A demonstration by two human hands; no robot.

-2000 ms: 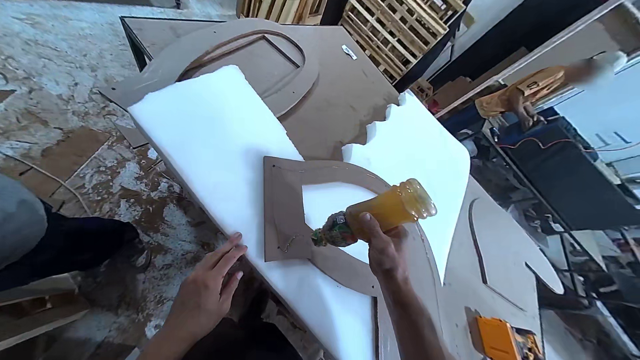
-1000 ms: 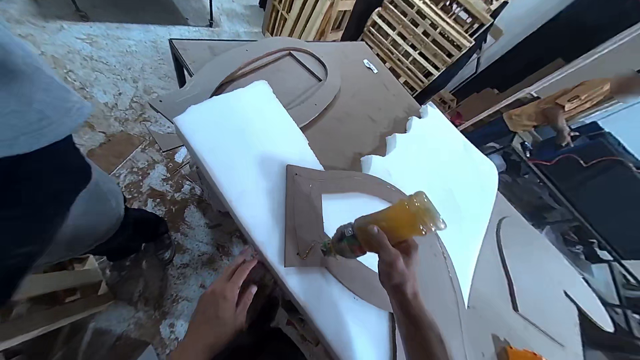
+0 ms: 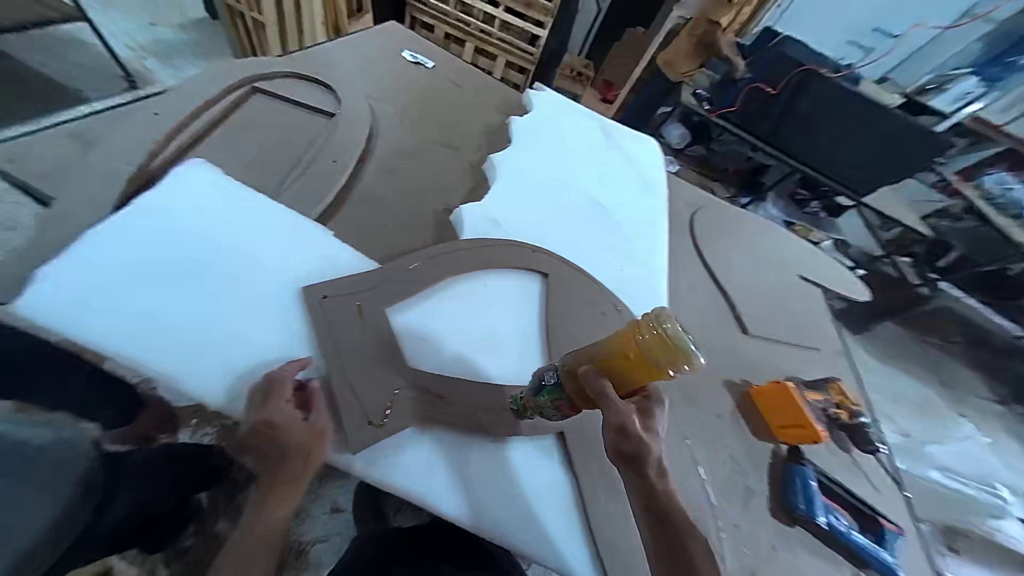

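Observation:
My right hand (image 3: pixel 632 416) grips a clear plastic bottle of amber liquid (image 3: pixel 624 356), tilted with its narrow end low at the left over a brown curved fiberboard frame (image 3: pixel 352 344). A thin wet amber line (image 3: pixel 388 406) lies on the frame's lower left corner. The frame rests on white foam sheet (image 3: pixel 192 272) and has an opening showing white foam beneath. My left hand (image 3: pixel 288 416), fingers slightly bent and holding nothing, is at the foam's near edge, just left of the frame's corner. Another white foam piece with a wavy edge (image 3: pixel 592 192) lies beyond.
An arched board frame (image 3: pixel 352 160) lies at the table's far left. On the right are a cut curved panel (image 3: pixel 768 272), an orange and black power tool (image 3: pixel 792 412) and a blue tool (image 3: pixel 840 512). A person's legs show at lower left; another person (image 3: pixel 696 48) stands far off.
The bottle has moved right, away from the frame's lower left corner, where its tip was before. An amber line shows there now. The view has shifted right, bringing the tools into sight.

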